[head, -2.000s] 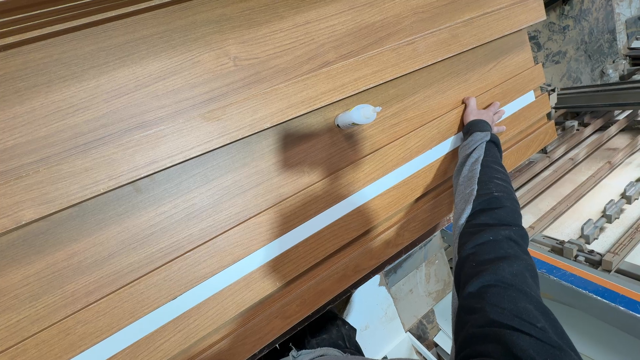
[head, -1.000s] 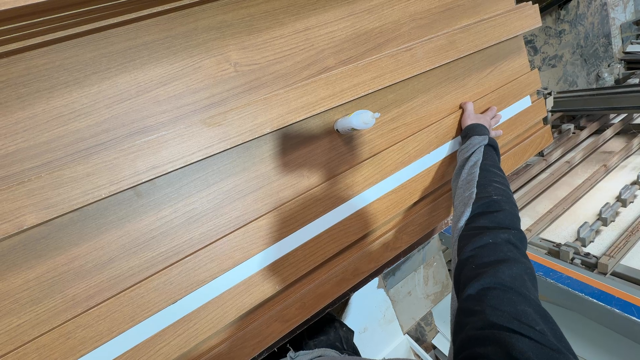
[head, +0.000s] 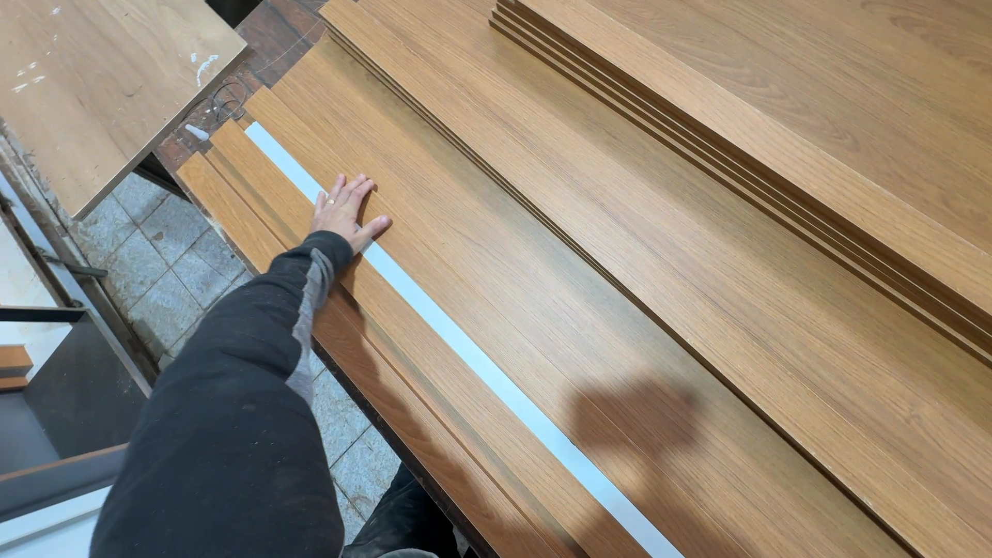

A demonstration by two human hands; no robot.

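Observation:
My left hand (head: 349, 209) lies palm down across a long, narrow white strip (head: 449, 333), near its far left end. Its fingers and thumb are spread, with the thumb and fingertips resting on the wood-grain board (head: 434, 240) beside the strip. A ring shows on one finger. The strip runs diagonally along overlapping wood-grain boards, down to the bottom edge of the view. My right hand is out of view.
Stacked wood-grain boards (head: 697, 116) rise at the upper right. A lighter wooden panel (head: 108, 85) juts in at the upper left, near a small white nozzle-like piece (head: 198, 132). Grey floor tiles (head: 167, 263) show below. A dark-sided cabinet part (head: 89, 387) stands at the left.
The view has swung to the other end of the boards. My right hand, earlier spread on the strip's far end, and the white bottle-like object have left view. My left hand has come into view.

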